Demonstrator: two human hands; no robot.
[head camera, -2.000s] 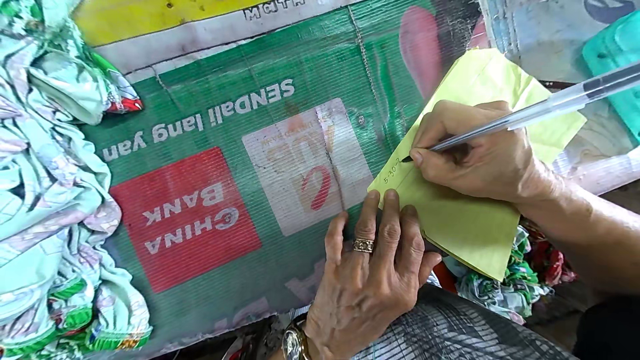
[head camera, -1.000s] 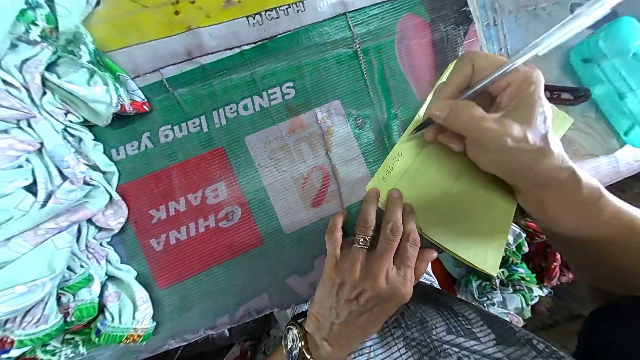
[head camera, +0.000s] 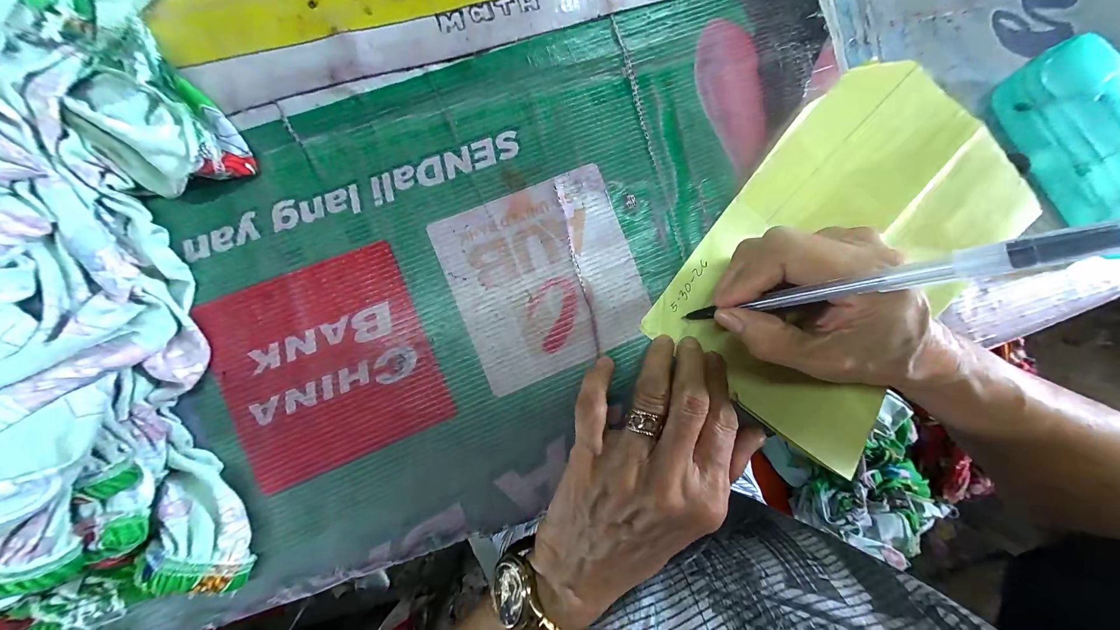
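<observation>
A clear-barrelled ballpoint pen (head camera: 927, 273) is gripped in my right hand (head camera: 831, 306), its black tip down on a yellow sheet of paper (head camera: 884, 166) just beside a short handwritten line. The sheet has fold creases and lies at a slant over the table's cover. My left hand (head camera: 647, 464), with a ring on one finger and a gold-coloured watch (head camera: 516, 588) at the wrist, lies palm down. Some of its fingertips press on the near left corner of the sheet, while another rests on the cover. Nothing shows gripped in it.
A green printed plastic sheet (head camera: 525, 455) covers the work surface. Bunched pale green cloth pieces (head camera: 96, 289) line the left side. At the upper right sits a teal plastic case (head camera: 1063, 122). More crumpled cloth (head camera: 875, 490) lies below the paper, past the table's near edge.
My right hand with the pen has moved back toward the near left corner of the paper, after being farther up the sheet one second ago. My left hand has stayed at the corner.
</observation>
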